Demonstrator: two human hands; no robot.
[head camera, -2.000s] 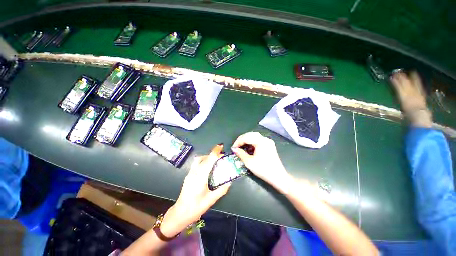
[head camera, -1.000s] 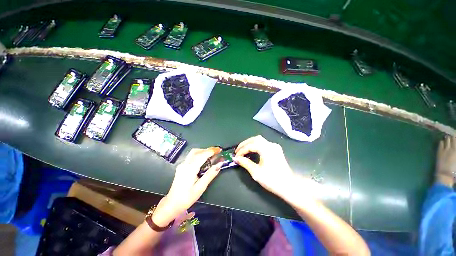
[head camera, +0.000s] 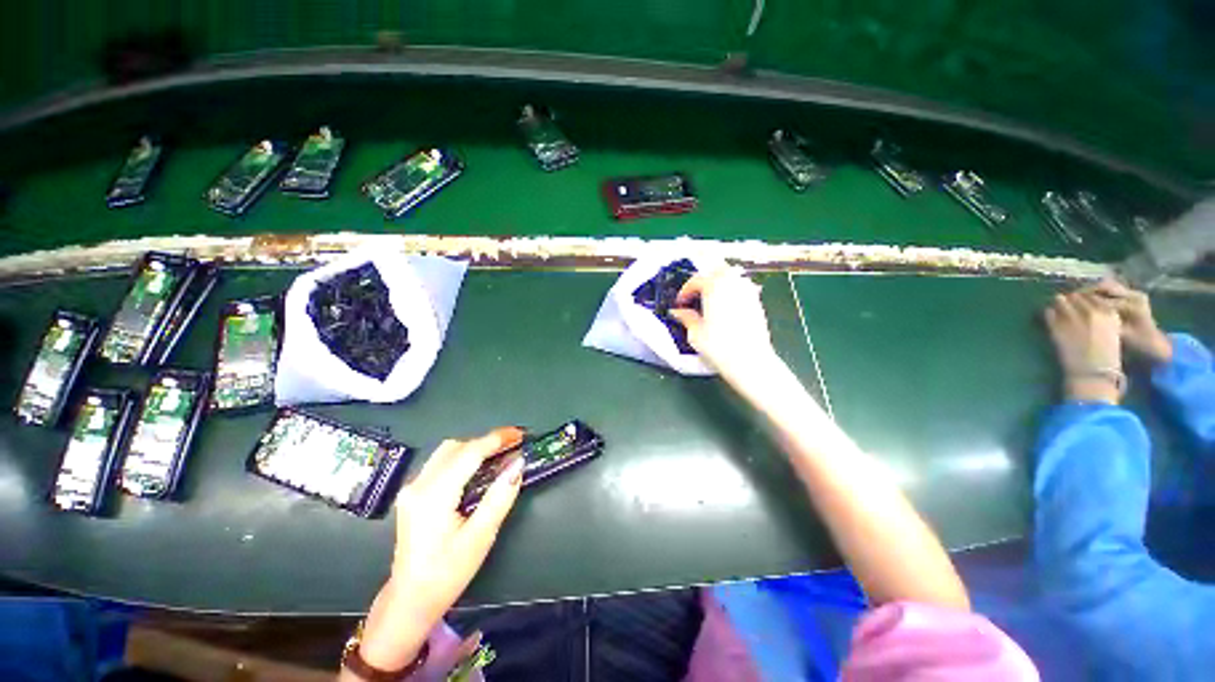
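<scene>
My left hand (head camera: 450, 522) holds an open phone assembly (head camera: 557, 453) tilted on its side, just above or on the bench. Its green board shows beyond my fingers. My right hand (head camera: 720, 317) is at the mouth of the right white parts bag (head camera: 624, 320), fingertips among the small black parts (head camera: 662, 291). Whether it pinches one cannot be seen. The left white parts bag (head camera: 429, 296) stands open, full of black parts. A single phone (head camera: 328, 460) lies beside my left hand, its silver-white face up.
Several waiting phone assemblies (head camera: 165, 433) lie at the left of the bench (head camera: 666, 533). Beyond the whitish edge strip (head camera: 533, 252), several phones and a red-edged phone (head camera: 650, 196) lie on the green belt (head camera: 480, 200). Another person's hands (head camera: 1086, 340) and blue sleeves are at the right.
My right hand has left the phone and reached into the right bag. My left hand has kept the phone and turned it on edge. The view has swung right.
</scene>
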